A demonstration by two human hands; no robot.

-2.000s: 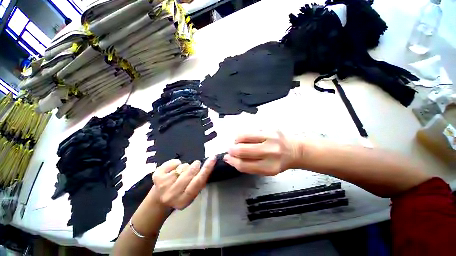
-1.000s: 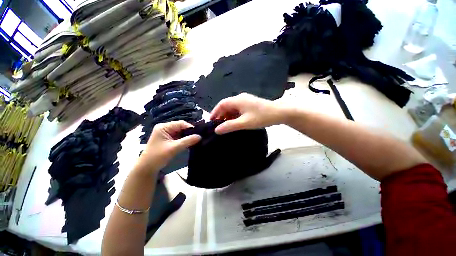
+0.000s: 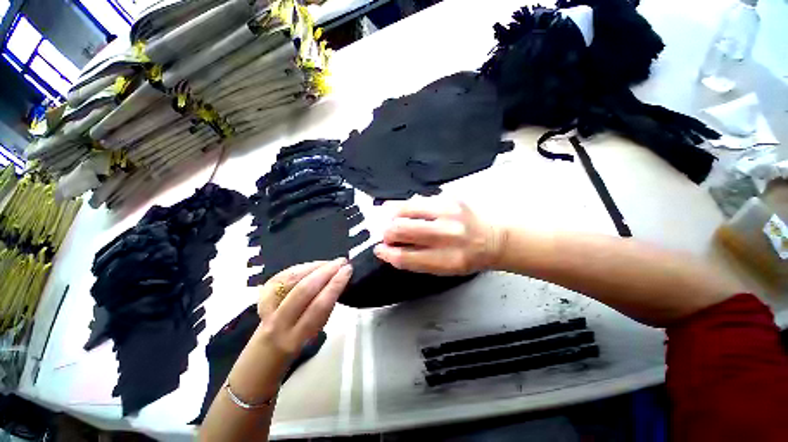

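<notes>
A black panel [image 3: 397,287] is held by its far edge between both hands, above the white table. My left hand [image 3: 302,302] pinches the edge with thumb and fingers at its left. My right hand [image 3: 439,237] pinches the same edge just to the right. The fingers hide most of that edge. Three narrow black strips [image 3: 511,351] lie in parallel rows at the table's near edge, right of the panel. Another black panel [image 3: 231,350] lies partly under my left wrist.
Overlapping black panels [image 3: 142,345] lie at the left and more [image 3: 302,246] behind my hands. A flat panel pile [image 3: 428,138] is at far centre. A strip bundle [image 3: 579,78], loose strip [image 3: 602,187], clear bottle [image 3: 730,47] and amber bottle [image 3: 756,242] are at right. Grey-beige layers [image 3: 190,86] stand far left.
Since one second ago, both hands have moved down toward me with the panel. The panel now shows as a flatter, narrower shape below the fingers.
</notes>
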